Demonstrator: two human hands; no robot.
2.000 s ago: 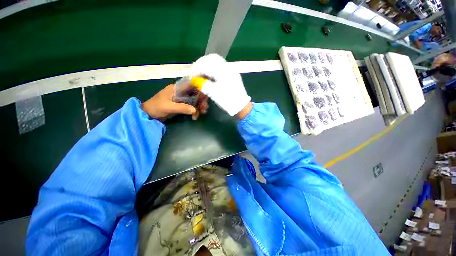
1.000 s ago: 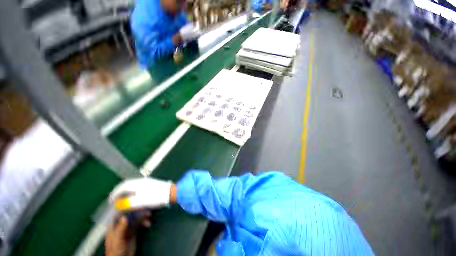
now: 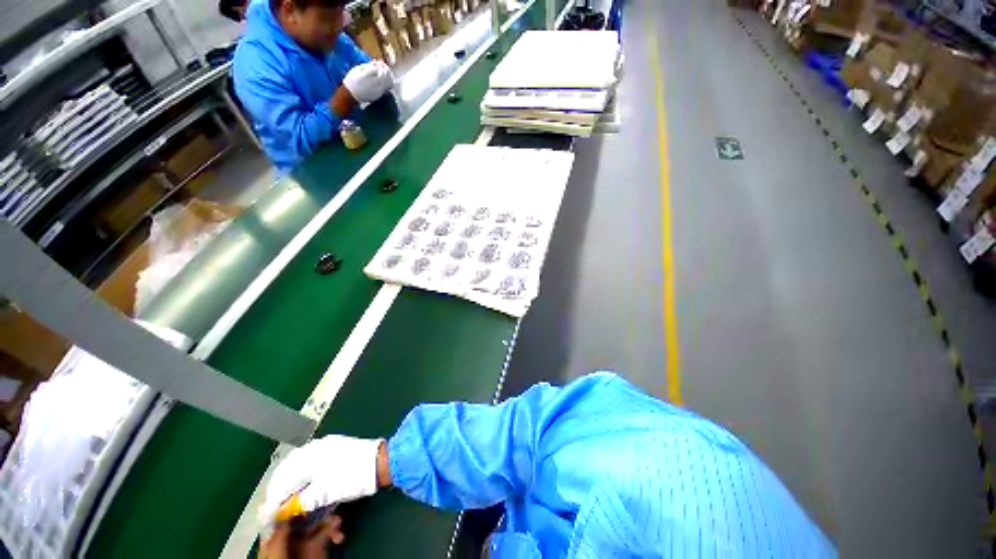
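Note:
My right hand (image 3: 324,476), in a white glove, is at the lower left over the bench edge, with its fingers curled down. A yellow-orange item (image 3: 289,508) shows at its fingers. My bare left hand (image 3: 303,538) is just below, close against it and cut off by the bottom edge. A small dark patch shows between the hands. What each hand holds is hidden. A white-cream tray (image 3: 473,227) lies further along the green bench (image 3: 437,349), with rows of dark units in its near part and a plain white far part.
Stacked white trays (image 3: 552,66) stand beyond the tray. Black units (image 3: 328,263) lie on the green conveyor (image 3: 262,333). A grey slanted post (image 3: 164,355) stands left of my hands. A person in blue (image 3: 286,87) works across the line. A grey aisle floor (image 3: 754,273) lies right.
The view has swung right along the line and is now sharper. My hands are lower left in the picture, still close together. The left hand is more cut off.

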